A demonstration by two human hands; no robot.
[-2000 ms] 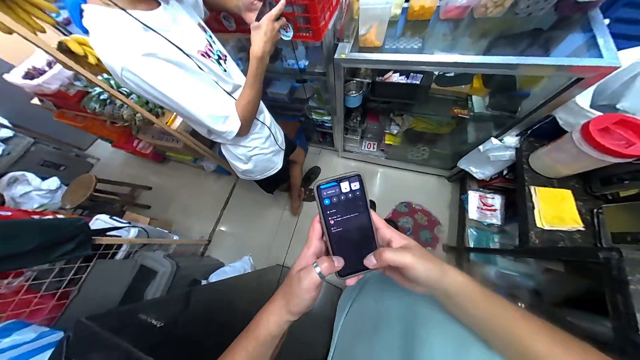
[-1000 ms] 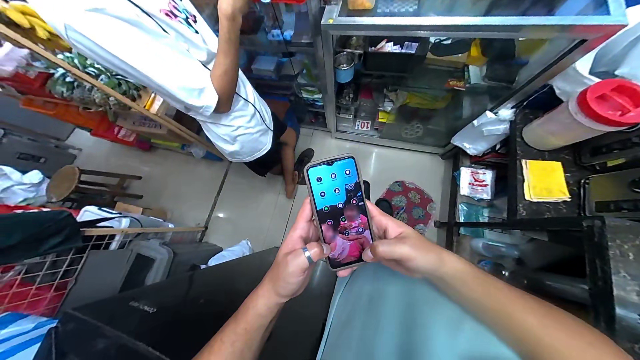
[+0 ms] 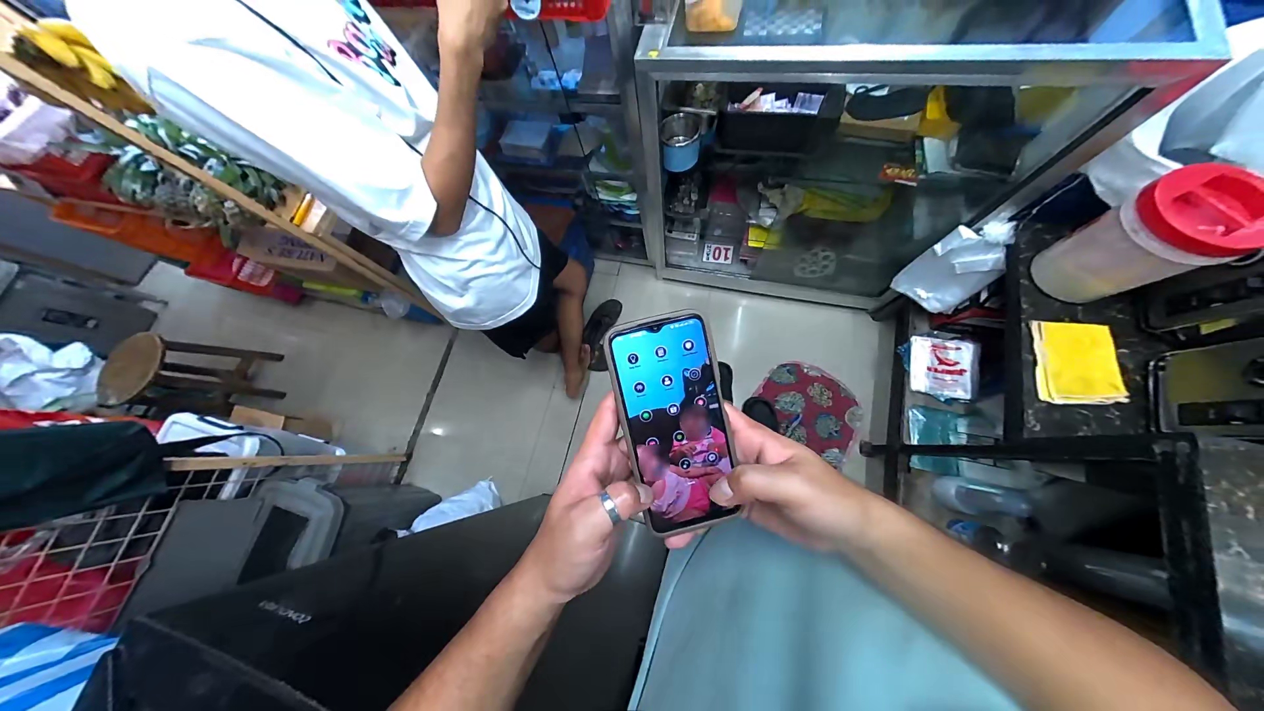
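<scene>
A smartphone (image 3: 673, 420) in a thin case is held upright in both hands at the middle of the view, its lit screen showing app icons over a picture. My left hand (image 3: 592, 504), with a ring on the thumb, grips the phone's left side and lower edge. On the right side my right hand (image 3: 790, 479) grips it, the thumb at the lower right of the screen. Below the phone lies light blue-green cloth (image 3: 800, 622).
A person in a white T-shirt (image 3: 346, 128) stands ahead at left. A glass display case (image 3: 790, 276) stands ahead. At right are a red-lidded plastic container (image 3: 1145, 237) and a yellow cloth (image 3: 1076, 363); a wooden stool (image 3: 133, 370) is at left. A patterned round mat (image 3: 815, 415) lies on the floor.
The phone's screen has changed from a dark panel to app icons over a picture. Both hands still hold the phone. The other person's raised hand, which held a phone, has moved toward the top edge.
</scene>
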